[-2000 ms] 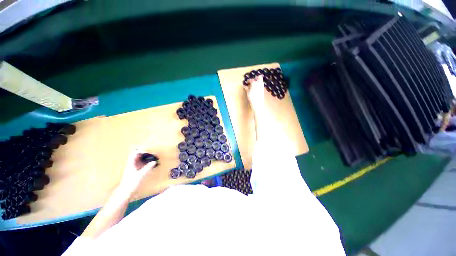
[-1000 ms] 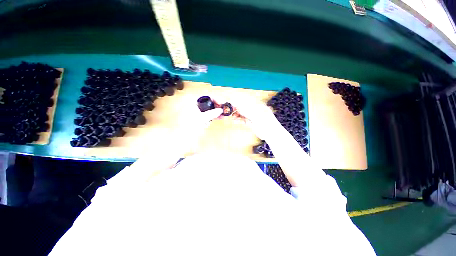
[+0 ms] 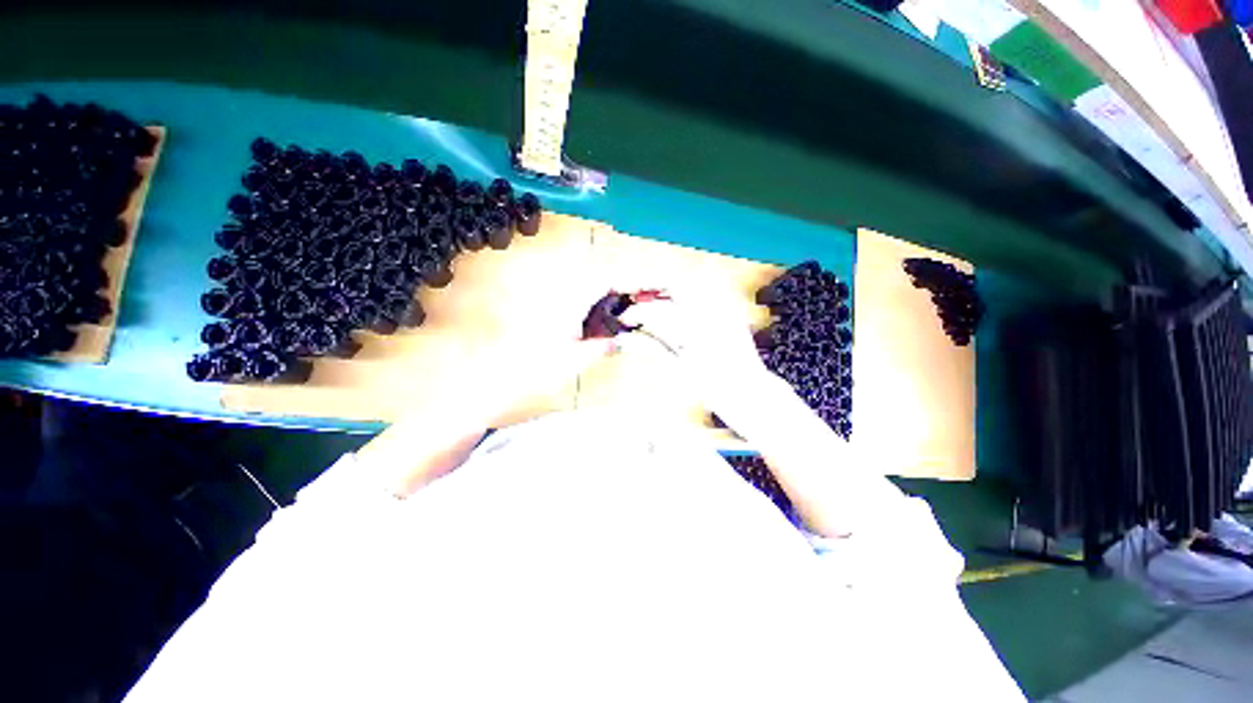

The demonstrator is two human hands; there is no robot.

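Note:
My left hand (image 3: pixel 588 360) and my right hand (image 3: pixel 662 319) are together over the middle tan board (image 3: pixel 509 295), washed out by glare. Between them is a black cylindrical housing (image 3: pixel 602 319), partly covered by the fingers. A ring piece cannot be made out in the hands. A large group of black cup-like units (image 3: pixel 344 247) stands on the board left of my hands. A smaller group of black housings (image 3: pixel 811 343) stands just right of them, partly behind my right forearm. A small group of black rings (image 3: pixel 948 298) lies on the far-right board (image 3: pixel 914 398).
A pale yellow post (image 3: pixel 552 89) stands at the bench's back. More black parts (image 3: pixel 62 227) sit at far left. A bin of small dark pieces (image 3: pixel 759 475) is below the bench front. Black ribbed trays (image 3: pixel 1141 405) stand at right, with part of a person in white at their foot.
Since two seconds ago, my right hand has come from the far-right rings to my left hand. Since one second ago, the hands have closed together around the housing. The view has shifted.

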